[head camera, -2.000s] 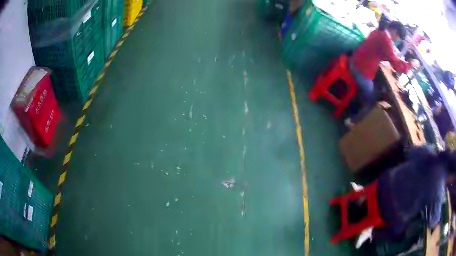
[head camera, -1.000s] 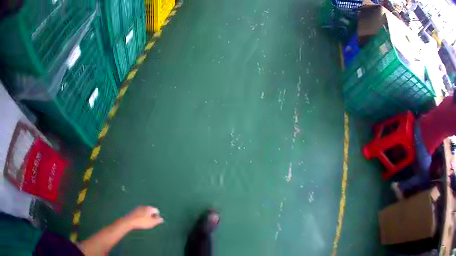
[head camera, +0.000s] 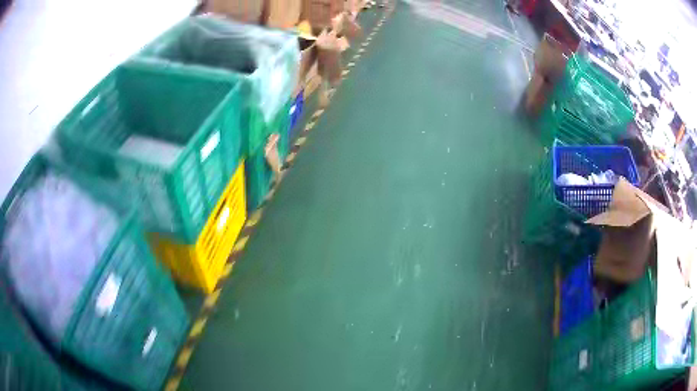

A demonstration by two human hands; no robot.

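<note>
Neither of my hands is in the picture. Nearest in front of me at the left is a green plastic crate (head camera: pixel 126 313) with pale, whitish contents. Beyond it an open green crate (head camera: pixel 153 164) sits on a yellow crate (head camera: pixel 218 237). At the lower right stands another green crate (head camera: pixel 604 347) with brown cardboard above it. The picture is blurred in places.
The green floor (head camera: pixel 367 252) runs ahead between a yellow-black striped line (head camera: pixel 202 313) and the right-hand crates. A blue basket (head camera: pixel 592 172) with pale items and an open brown carton (head camera: pixel 627 244) stand at the right. Brown cartons (head camera: pixel 294 11) stand far left, workbenches far right.
I have moved forward along the aisle. My left hand and a dark shoe, seen a second ago, are out of view. The red stools and the seated people are also gone from view.
</note>
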